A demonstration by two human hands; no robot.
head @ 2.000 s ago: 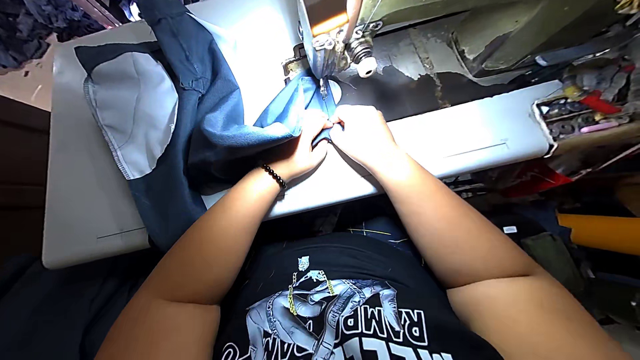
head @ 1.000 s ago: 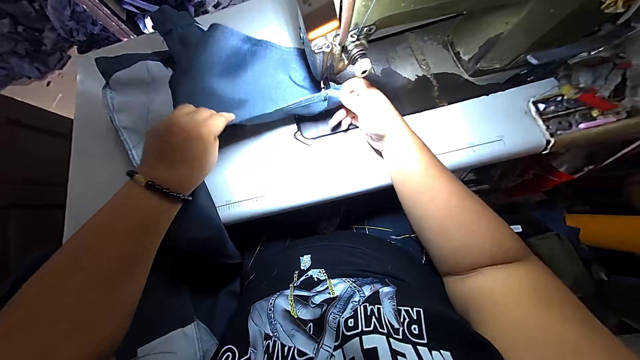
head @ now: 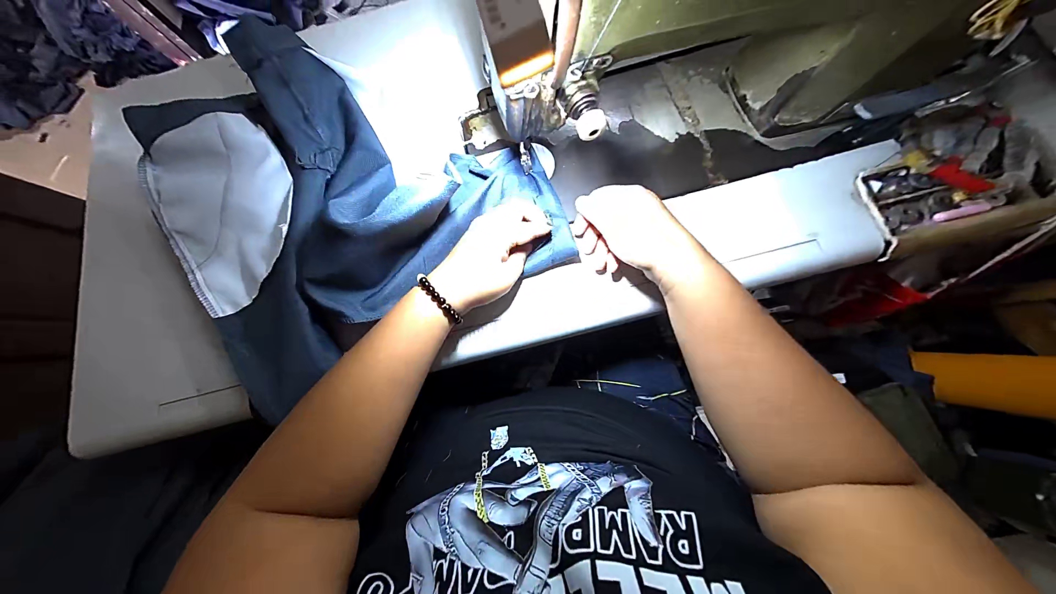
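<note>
Dark blue trousers fabric (head: 363, 190) lie bunched on the sewing machine table, with a pale pocket lining (head: 221, 198) spread at their left. One end of the fabric runs under the presser foot (head: 526, 157) of the sewing machine (head: 516, 91). My left hand (head: 495, 247), with a beaded bracelet at the wrist, pinches the fabric just in front of the foot. Close to the fabric's right edge, my right hand (head: 623, 227) has its fingers curled; whether they pinch the edge or a thread cannot be told.
The white table (head: 742, 223) extends to both sides. A tray (head: 874, 206) of bobbins and small parts stands at its right end. The machine's green body (head: 792, 66) fills the upper right. Dark cloth scraps (head: 74, 49) lie at the upper left, and yellow-orange material (head: 982, 384) sits lower right.
My left hand has moved right, from the fabric's left part to near the presser foot. The fabric, spread flat one second ago, is now bunched, with the pale lining in full view again.
</note>
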